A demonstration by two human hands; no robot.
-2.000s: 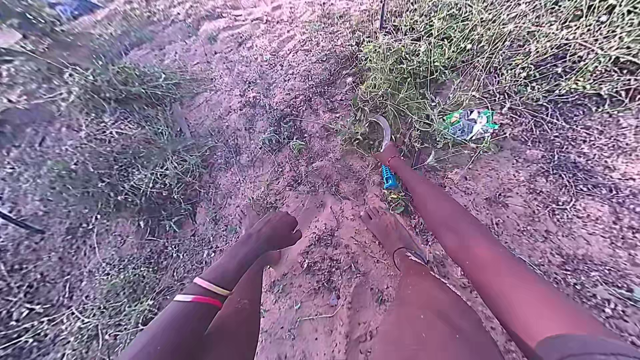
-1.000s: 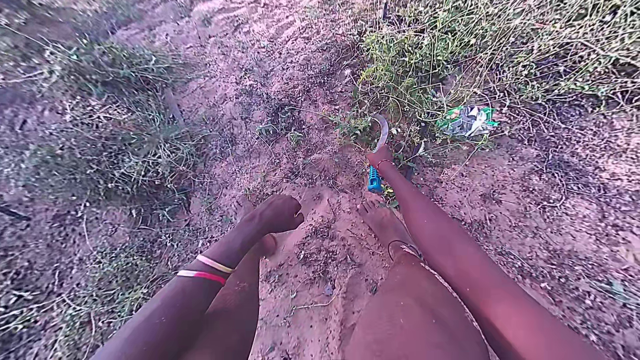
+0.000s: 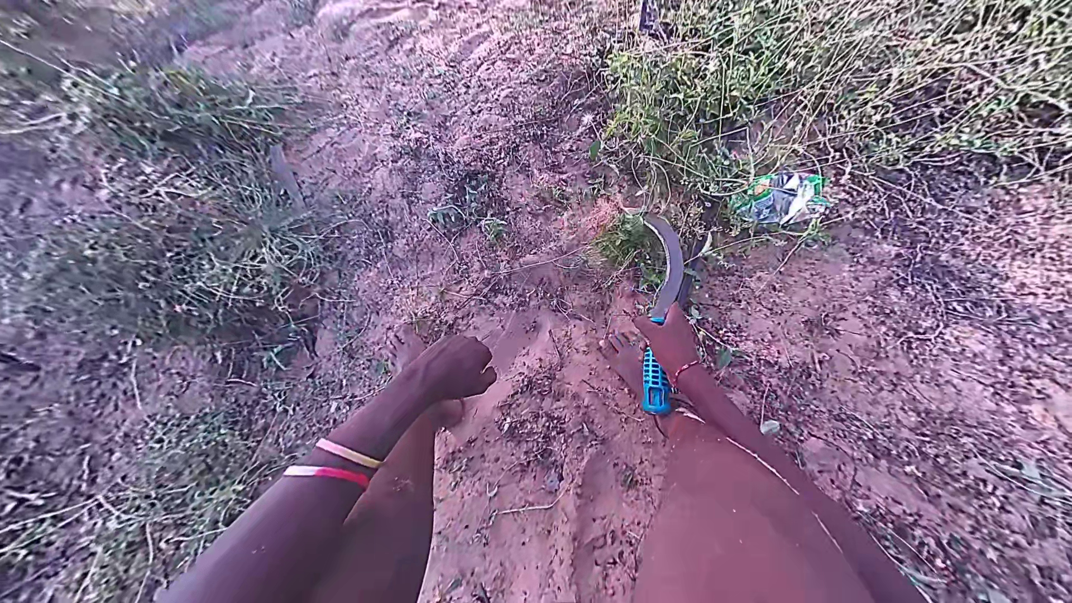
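My right hand (image 3: 670,337) is closed around the blue handle (image 3: 656,381) of a sickle, just above my right foot (image 3: 624,362). Its curved metal blade (image 3: 668,260) points away from me, the tip beside a small tuft of green grass (image 3: 624,241). My left hand (image 3: 455,368) hangs over the soil by my left foot (image 3: 405,345), its fingers curled in. Whether it holds something is hard to tell, but nothing sticks out of it.
A crumpled green and white plastic packet (image 3: 783,199) lies right of the blade. Dense green weeds (image 3: 712,109) grow behind it. Cut or matted grass (image 3: 201,260) covers the ground at left. Reddish bare soil (image 3: 536,402) with twigs lies between my feet.
The sickle has stayed in my right hand, which has come back nearer my right foot. My left hand keeps its curled pose over the soil.
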